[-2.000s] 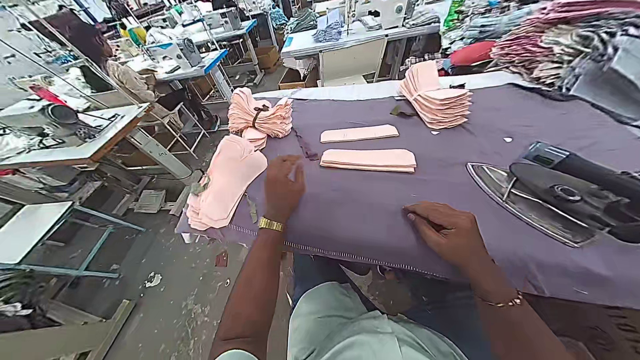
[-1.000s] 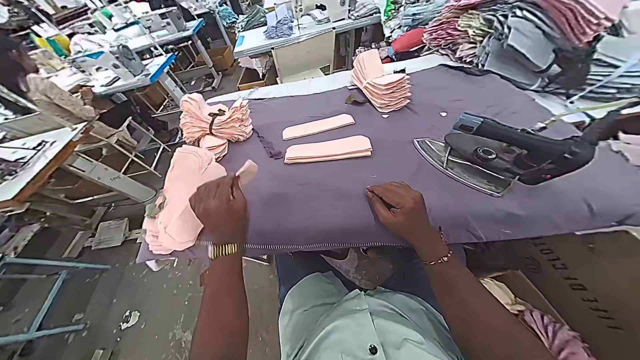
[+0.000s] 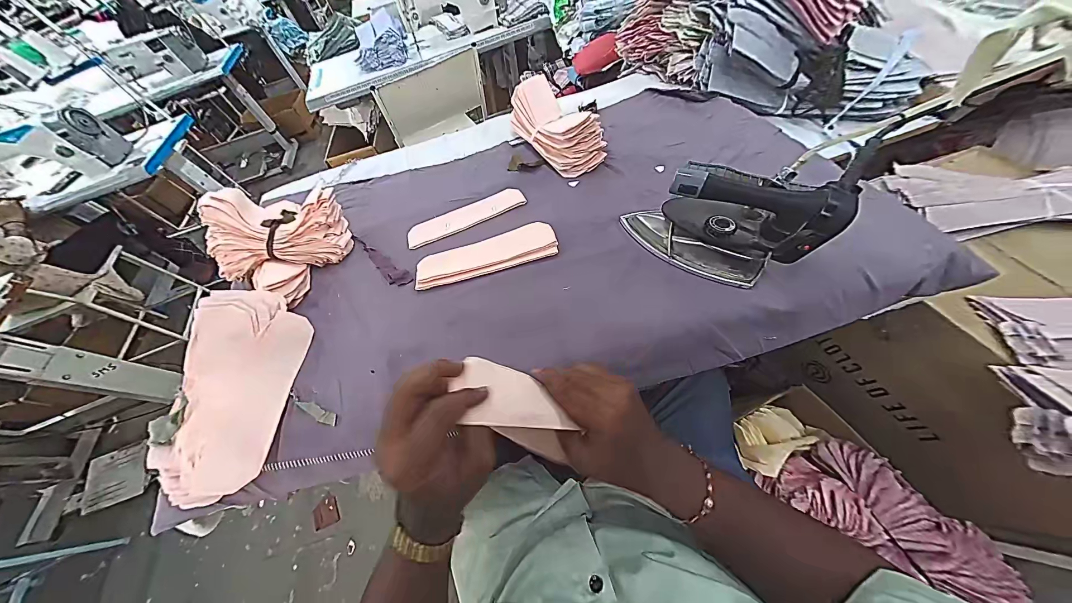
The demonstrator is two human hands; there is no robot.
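Between my left hand (image 3: pixel 435 427) and my right hand (image 3: pixel 599 419), a pale pink fabric piece (image 3: pixel 511 400) is gripped at both ends, partly folded, over the near edge of the padded purple-grey table cover (image 3: pixel 586 318). A pile of flat pink pieces (image 3: pixel 239 394) lies at the table's left end. Behind it is a tied bundle of pink pieces (image 3: pixel 272 234). Farther in lie a single folded strip (image 3: pixel 466 218) and a small stack of folded strips (image 3: pixel 486 255). A bent stack of pink pieces (image 3: pixel 559 126) rests at the far edge.
A black electric iron (image 3: pixel 745 218) lies on the cover at the right, its cord running back right. Piled fabric (image 3: pixel 754 59) stands beyond the far right edge. A cardboard box (image 3: pixel 904 402) and bundled cloth (image 3: pixel 888 511) are below at the right. Sewing machine tables (image 3: pixel 100 142) stand at the back left.
My left hand has come from the pile at the left to the front middle with a pink piece. My right hand, earlier holding nothing visible, now grips it too. The view has shifted right.
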